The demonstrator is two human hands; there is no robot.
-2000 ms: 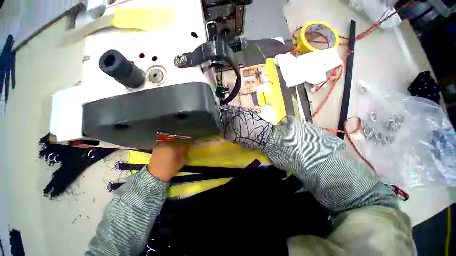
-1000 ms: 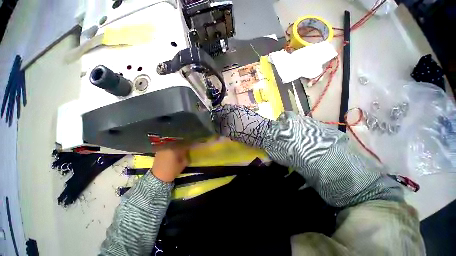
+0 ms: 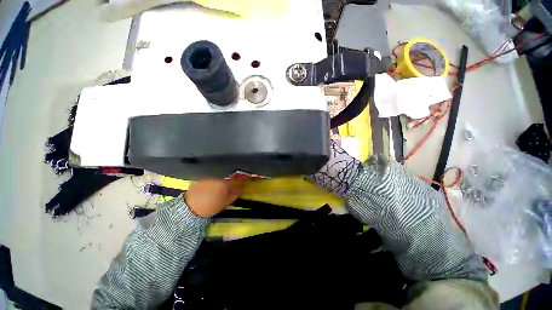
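Note:
The white sewing machine head with its dark grey end cover hides the needle area. My left hand is at the cover's lower edge over the yellow surface; its fingertips are hidden, so its grip cannot be told. My right hand, in a white covering with dark scribble lines, is right of the cover, its fingers hidden behind the machine. Two black straps with silver rings at their left ends lie across the yellow surface below my left hand. More black straps lie in my dark lap.
A black strap pile lies left of the machine. On the right are a yellow tape roll, white scrap, a long black strip, orange cord, a plastic bag with silver rings beside it, and snips.
The view has shifted closer over the machine head, which now looks larger and covers more of my right hand. Both hands stay near the same places at the machine.

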